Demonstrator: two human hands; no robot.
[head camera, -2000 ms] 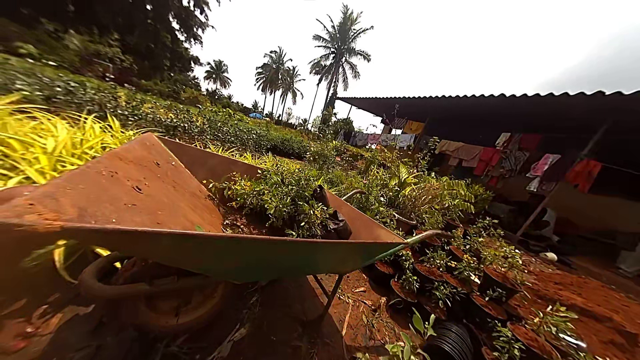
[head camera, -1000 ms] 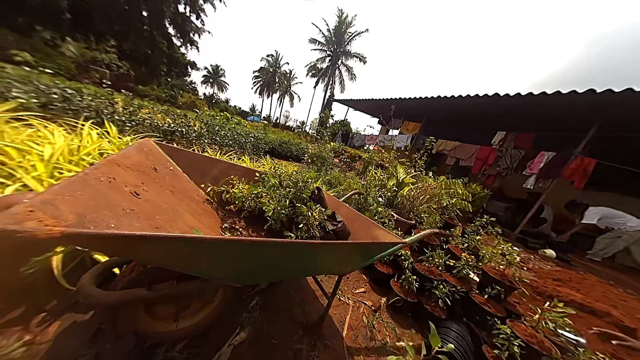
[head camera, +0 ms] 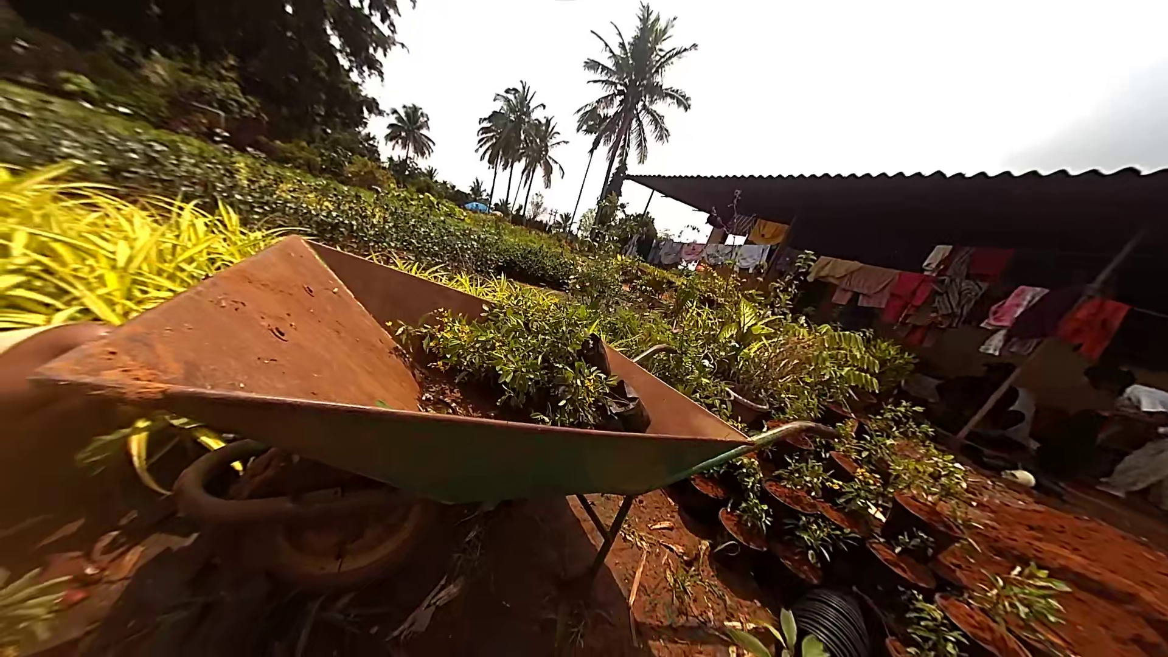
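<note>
Neither my left hand nor my right hand shows in the head view. A rusty metal wheelbarrow (head camera: 547,461) with green paint on its side stands across the middle of the head view. Leafy young plants (head camera: 525,351) lie in its tray, with a black plastic grow bag (head camera: 630,406) among them at the right end. The wheelbarrow's handle (head camera: 789,431) points right, over potted seedlings. Under the tray are a metal leg (head camera: 611,534) and a tyre-like ring (head camera: 214,493) at the left.
Rows of potted seedlings (head camera: 803,506) and a black coiled hose or stacked pots (head camera: 829,620) stand on red soil at the lower right. Clothes (head camera: 908,297) hang beneath a corrugated roof (head camera: 876,196). A partly visible person in light clothing (head camera: 1141,465) is at the right edge. Yellow-green plants (head camera: 109,246) grow at left.
The person at the right edge, plainly seen bending one second ago, is now only partly in view. The wheelbarrow and its plants have not moved.
</note>
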